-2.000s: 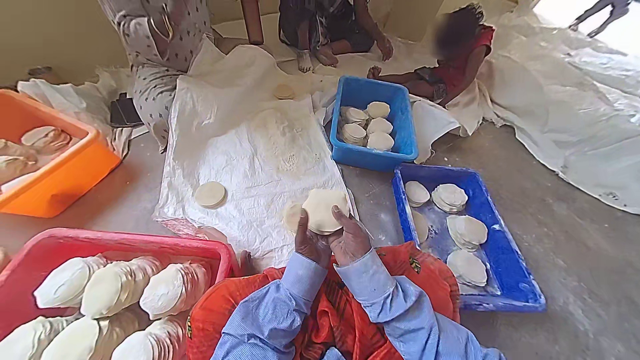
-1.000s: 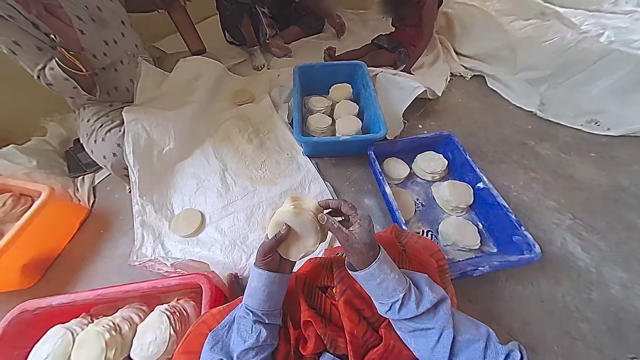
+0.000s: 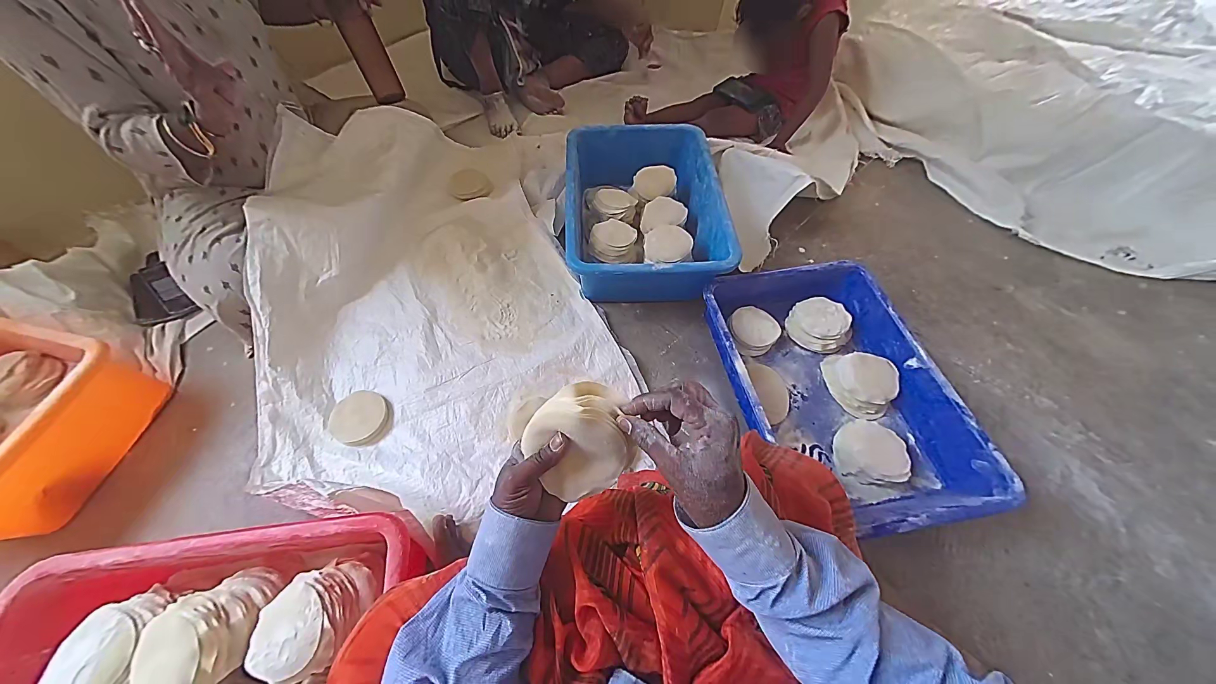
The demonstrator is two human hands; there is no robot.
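My left hand (image 3: pixel 532 477) grips a stack of thin round dough discs (image 3: pixel 579 445) from its lower left, thumb on the face. At the stack's right edge, my right hand (image 3: pixel 692 446) pinches the rim between thumb and fingertips. Behind the stack, part of another pale disc shows on the white sheet (image 3: pixel 304 332). Farther left on that sheet lies a small round dough stack (image 3: pixel 360 418). To the right of my hands, a dark blue tray (image 3: pixel 978 475) holds several dough stacks (image 3: pixel 861 380), and one flatter disc leans near its left wall.
A lighter blue tub (image 3: pixel 655 283) with several dough stacks stands ahead. Lower left is a red tub (image 3: pixel 228 541) with leaning dough stacks; an orange tub (image 3: pixel 104 427) is at the left edge. Other people (image 3: pixel 218 123) sit around the sheet's far side. Flour (image 3: pixel 484 275) is scattered on it.
Two seconds ago both hands held the stack from below at its sides. My right hand has since moved up to the stack's right rim, and the discs look more fanned out.
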